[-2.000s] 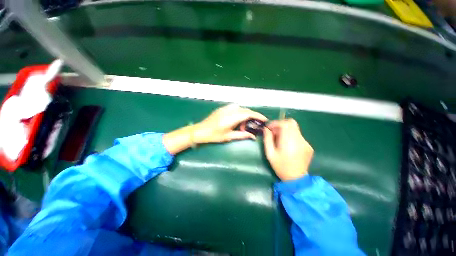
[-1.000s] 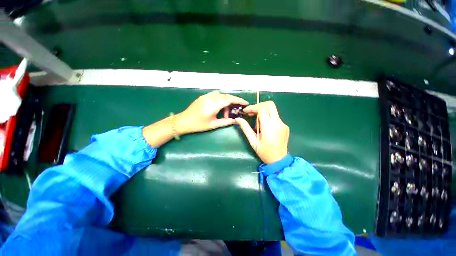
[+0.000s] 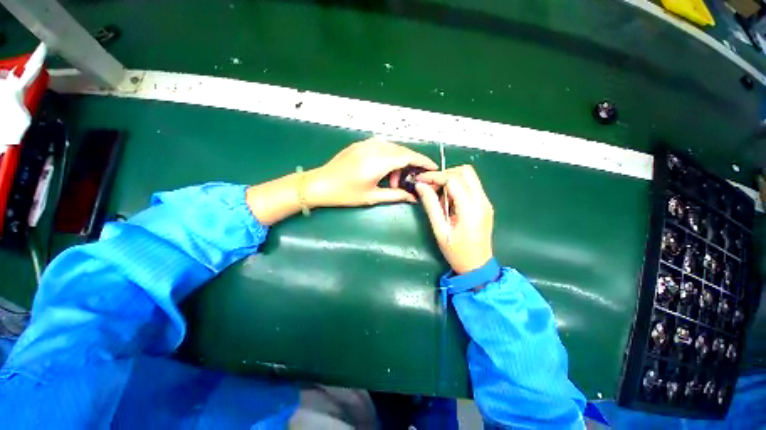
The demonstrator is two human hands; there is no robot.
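Observation:
My left hand pinches a small round black unit between thumb and fingers, a little above the green bench. My right hand meets it from the right, its thumb and fingertips touching the unit. A thin tan stick sits in my right hand, its upper end pointing toward the white rail. The fingertips hide part of the unit. A blue band circles my right wrist and a pale bead bracelet my left.
A white rail crosses behind my hands. Beyond it, a black unit lies on the green belt. A black pocketed tray of shiny parts is at right. A flat dark rectangle and a red bin with white wipes are at left.
The view has shifted, so the bench and rail sit differently in the picture. My hands stay together on the unit, with the stick still in my right hand.

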